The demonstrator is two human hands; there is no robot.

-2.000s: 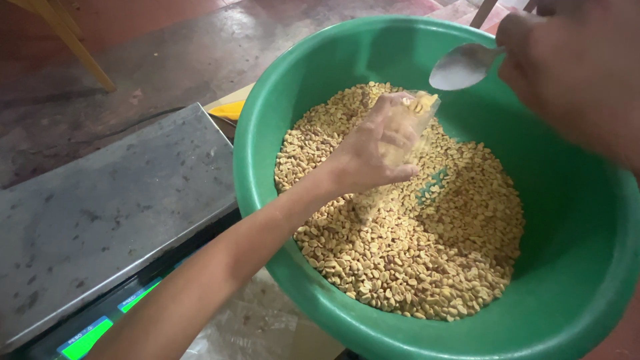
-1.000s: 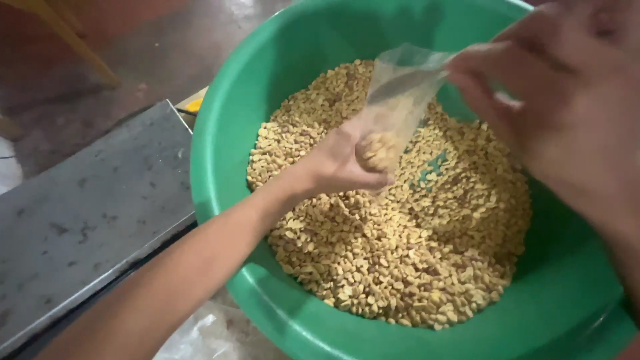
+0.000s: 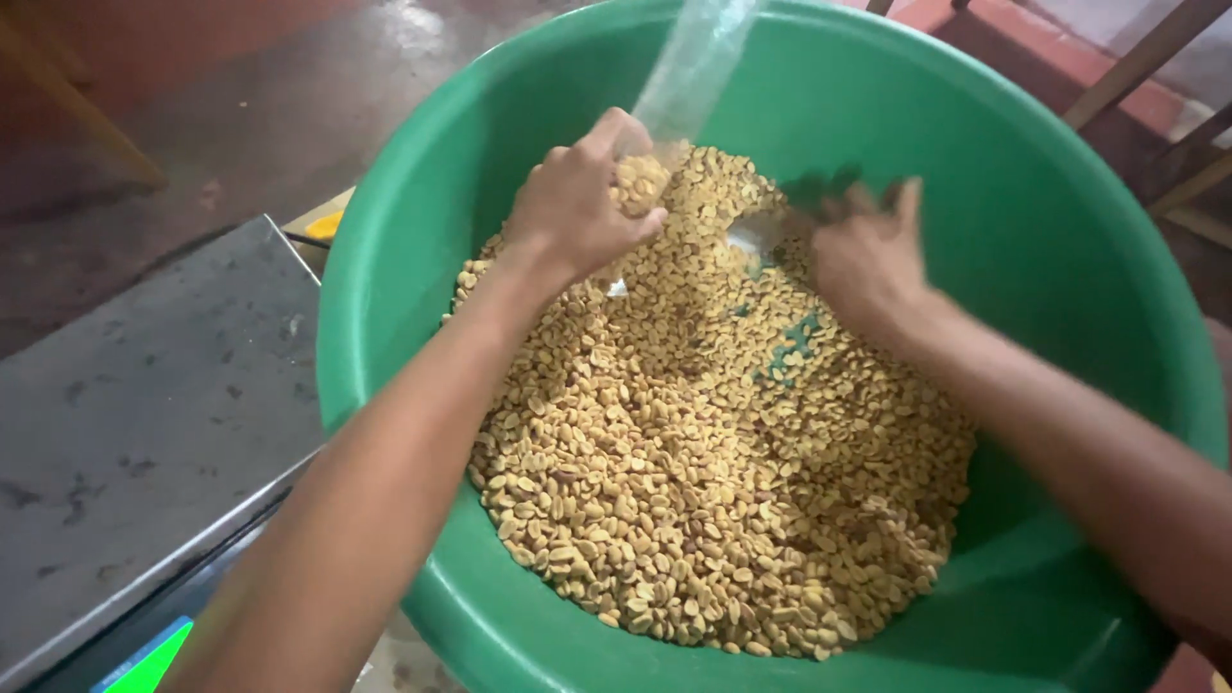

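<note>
A big green plastic basin (image 3: 1020, 144) holds a heap of split peanuts (image 3: 654, 500). Above the heap's far left part, my left hand (image 3: 587, 202) grips a clear plastic bag (image 3: 698, 72) around its lower end, where some peanuts are packed; the bag's upper part stretches up past the basin's far rim. My right hand (image 3: 866, 250), blurred, is low over the peanuts at the right. A metal spoon (image 3: 756, 236) lies against the nuts just left of its fingers, its handle hidden; whether the hand grips it cannot be made out. Green basin floor shows through a thin patch of nuts.
Left of the basin is a scale with a flat metal platform (image 3: 164, 385) and a lit green display (image 3: 149, 664). A yellow item (image 3: 325, 226) lies between platform and basin. Wooden legs (image 3: 1145, 67) stand beyond the basin at the upper right, another at the upper left.
My right hand has moved from the bag's mouth down to the peanuts at the right. The spoon, held above the basin two seconds ago, is now down at the nuts. My left hand still holds the bag.
</note>
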